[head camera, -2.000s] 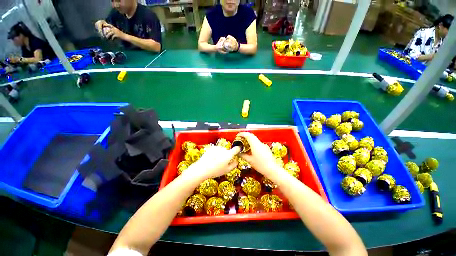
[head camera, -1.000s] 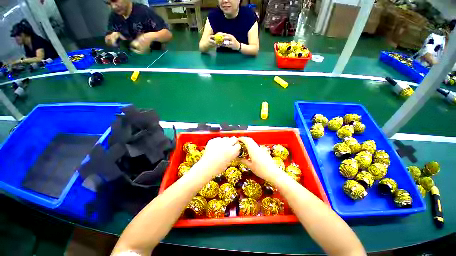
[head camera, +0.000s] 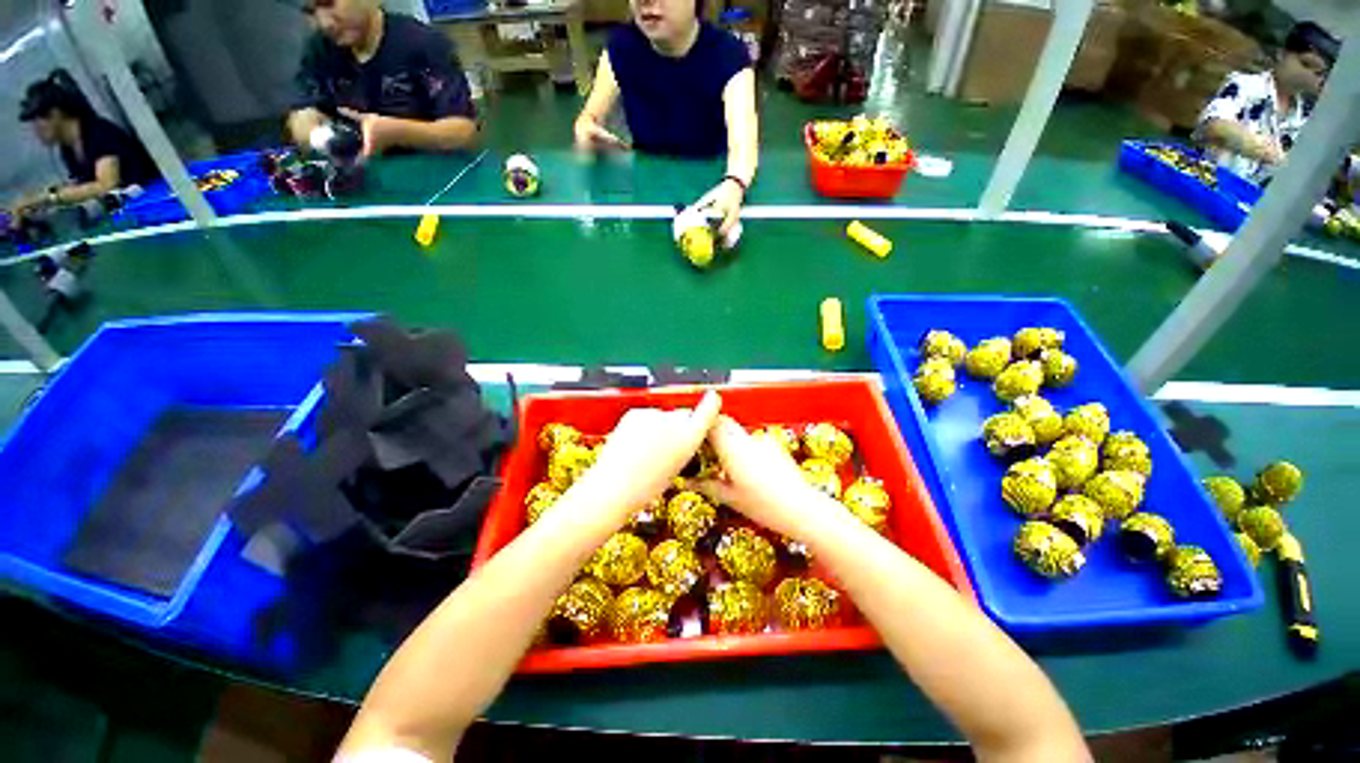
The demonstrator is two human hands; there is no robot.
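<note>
A red plastic tray (head camera: pixel 716 651) in front of me holds many gold patterned grilles (head camera: pixel 744 555). My left hand (head camera: pixel 652 452) and my right hand (head camera: pixel 755 474) meet over the back middle of the tray. Both close around one gold grille (head camera: pixel 701 462), mostly hidden by the fingers, with thumbs and fingertips pressed together on it. Whether foam is inside it cannot be seen. Black foam liners (head camera: pixel 415 432) lie piled left of the red tray, over the edge of the blue bin.
A blue bin (head camera: pixel 284 350) stands left, dark flat material on its bottom. A blue tray (head camera: pixel 1066 604) with gold grilles stands right, loose grilles (head camera: pixel 1262 525) and a utility knife (head camera: pixel 1298 593) beside it. Yellow cylinders (head camera: pixel 832 324) lie on the conveyor. Workers sit across.
My hands stay over the red tray, their fingers shifted around the grille. The yellow cylinders have moved right along the conveyor. The worker opposite now reaches onto the conveyor with a gold-headed piece.
</note>
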